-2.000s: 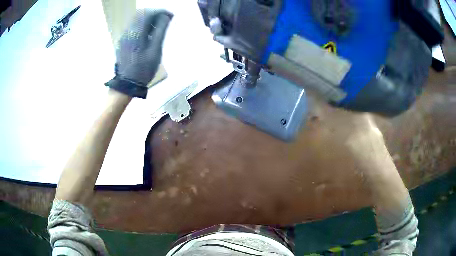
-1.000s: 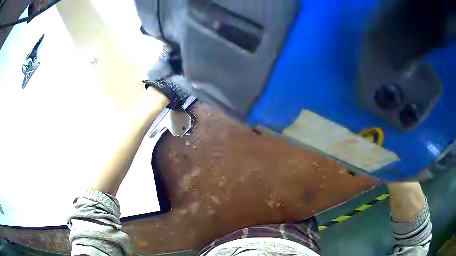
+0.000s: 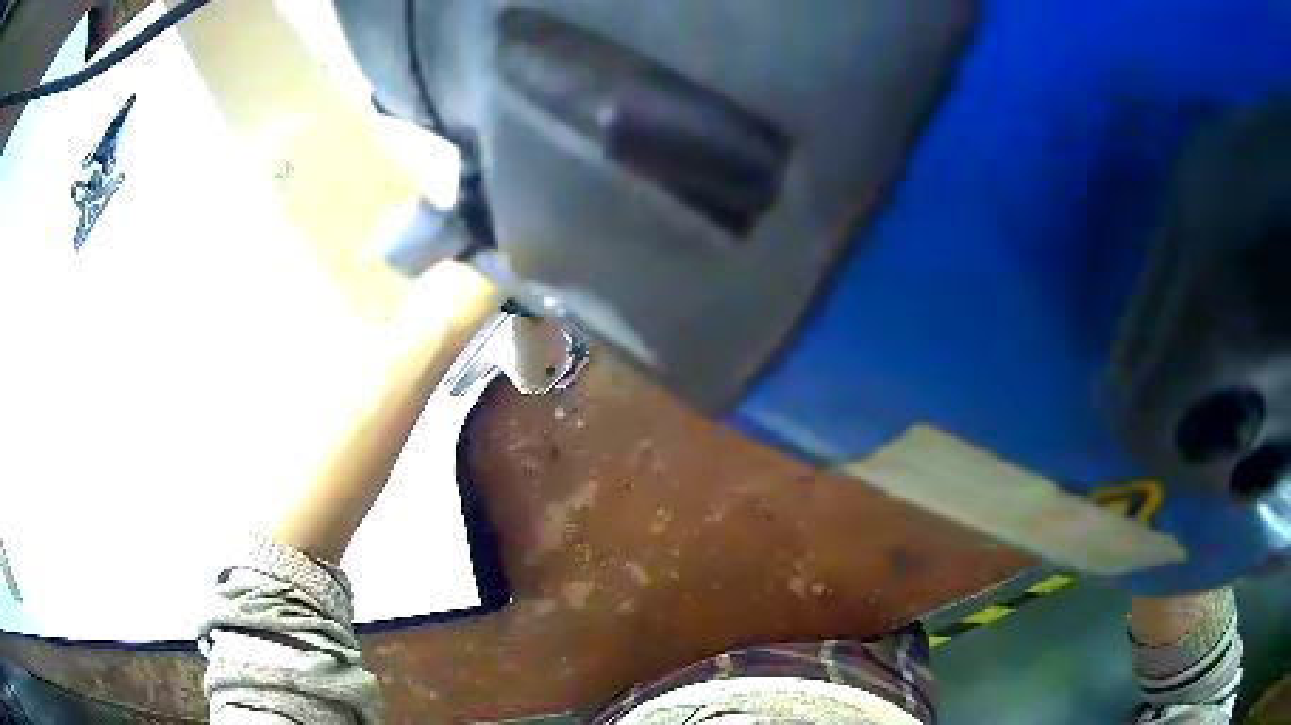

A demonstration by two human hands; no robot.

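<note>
The cutting machine's grey and blue motor body (image 3: 850, 213) fills the top and right of the picture, close to the camera. Its base plate and knife are hidden behind it. The white paper marker (image 3: 170, 425) lies on the fabric lay, whose dark edge (image 3: 484, 545) shows. A silver clamp (image 3: 538, 354) grips the lay's edge, just below my left wrist. My left forearm reaches up over the marker, and my left hand is hidden behind the motor body. My right hand is hidden behind the machine too; only a bit of forearm and sleeve shows at the lower right.
Another silver clamp (image 3: 99, 177) lies on the marker at the upper left. A long tan board (image 3: 283, 163) lies across the marker. A black cord (image 3: 106, 60) crosses the top left corner. The brown table (image 3: 637, 524) has its near edge by my waist. Yellow-black floor tape (image 3: 998, 609) shows beyond it.
The machine body has come closer and now covers more of the picture. My left hand, seen gloved on the marker two seconds ago, has moved right behind the body. The base plate has gone out of sight.
</note>
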